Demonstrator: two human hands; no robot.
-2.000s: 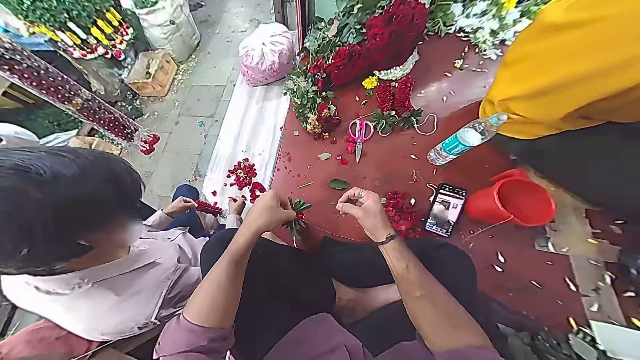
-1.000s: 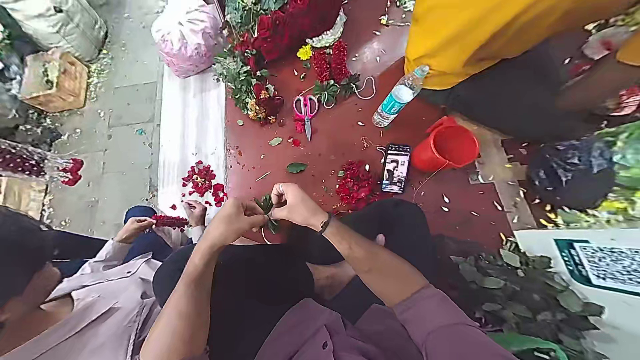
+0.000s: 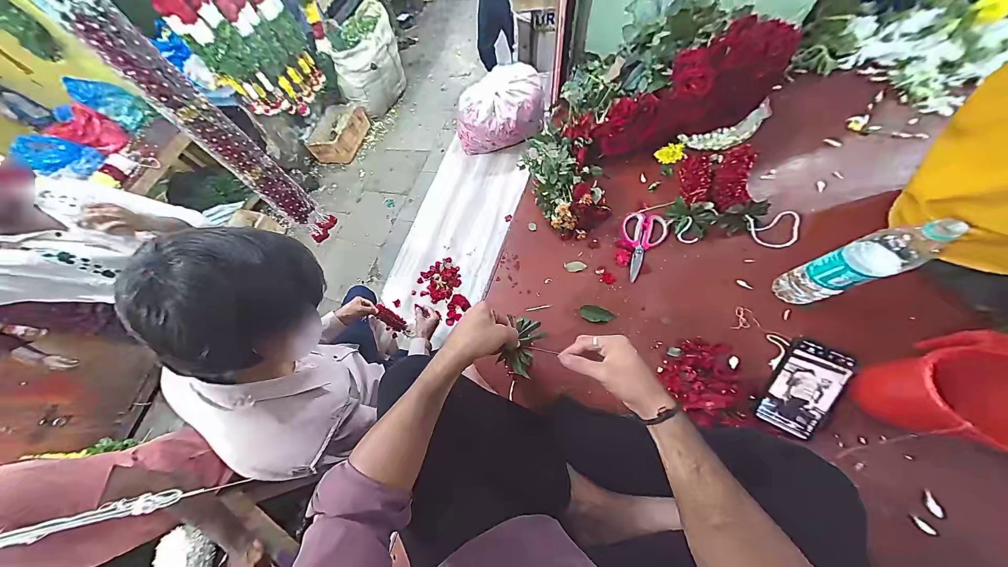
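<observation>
My left hand (image 3: 482, 337) grips a small bunch of green leaves (image 3: 520, 346) above my lap. My right hand (image 3: 613, 368), a ring on one finger, pinches a thin thread (image 3: 546, 350) that runs taut across to the leaves. Beyond my right hand lies a pile of dark red petals (image 3: 701, 378) on the red surface. A single green leaf (image 3: 596, 314) lies ahead of my hands. Farther off are pink-handled scissors (image 3: 642, 240) and two short red flower strands (image 3: 717, 179) with leaves and a white cord.
A smartphone (image 3: 806, 387), a red bucket (image 3: 937, 386) and a water bottle (image 3: 862, 264) stand or lie at right. Red roses (image 3: 701, 79) fill the back. At left, a seated person (image 3: 276, 402) handles a red strand beside petals on a white strip (image 3: 453, 209).
My hands, apart two seconds ago and together at the leaves one second ago, are apart again, with thread stretched between them. The view has swung left since one second ago.
</observation>
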